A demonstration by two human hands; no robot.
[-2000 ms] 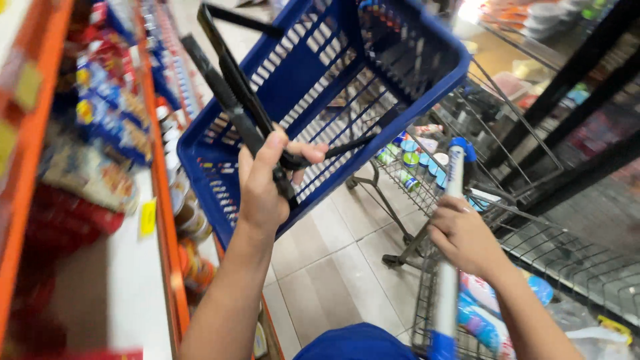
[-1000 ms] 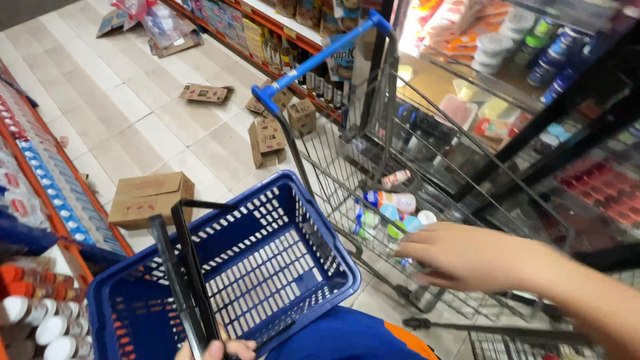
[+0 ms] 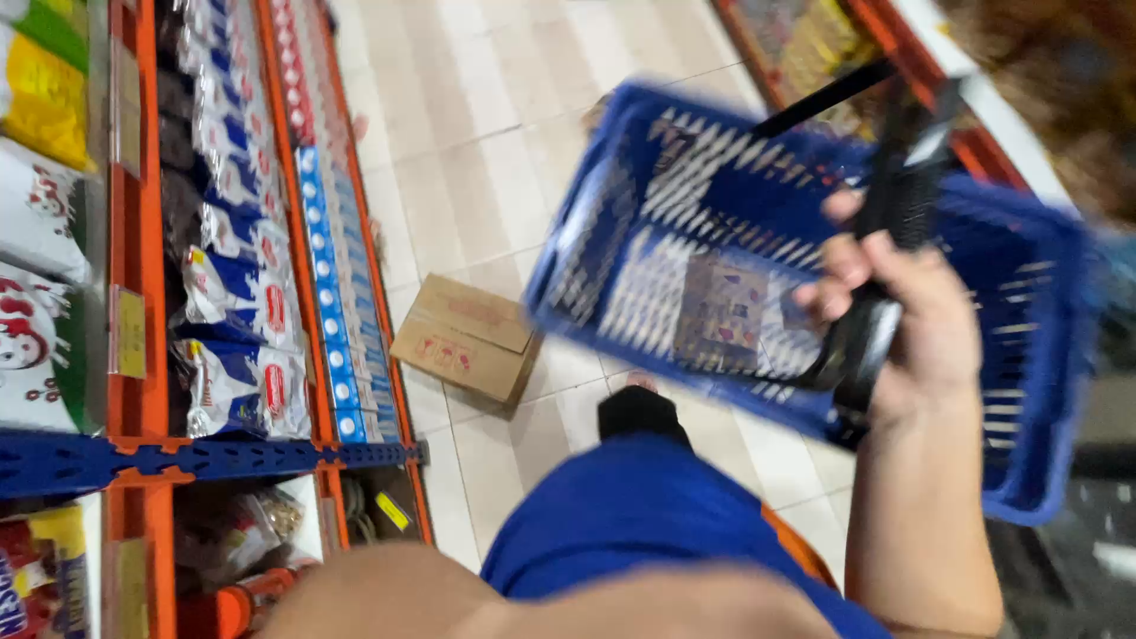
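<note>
My right hand [image 3: 914, 311] is closed around the black handles [image 3: 896, 204] of a blue plastic shopping basket [image 3: 737, 382], with the fingertips showing on their left side. Tilted and blurred, the basket hangs over the tiled floor at the right. A flat printed item [image 3: 723, 306] shows at its slotted bottom; whether it lies inside or beneath cannot be told. Blurred bare skin, close to the camera, crosses the bottom edge, but no left hand can be made out there.
A closed cardboard box [image 3: 466, 342] lies on the floor left of the basket. Orange-edged shelves [image 3: 142, 266] along the left hold blue and white packets [image 3: 248, 382] and rows of small cartons [image 3: 328, 293]. Another shelf edge [image 3: 994, 160] runs behind the basket.
The basket handles, held in my left hand two seconds ago, are now in my right. My right hand has left the shopping cart, which is out of view after a large view shift.
</note>
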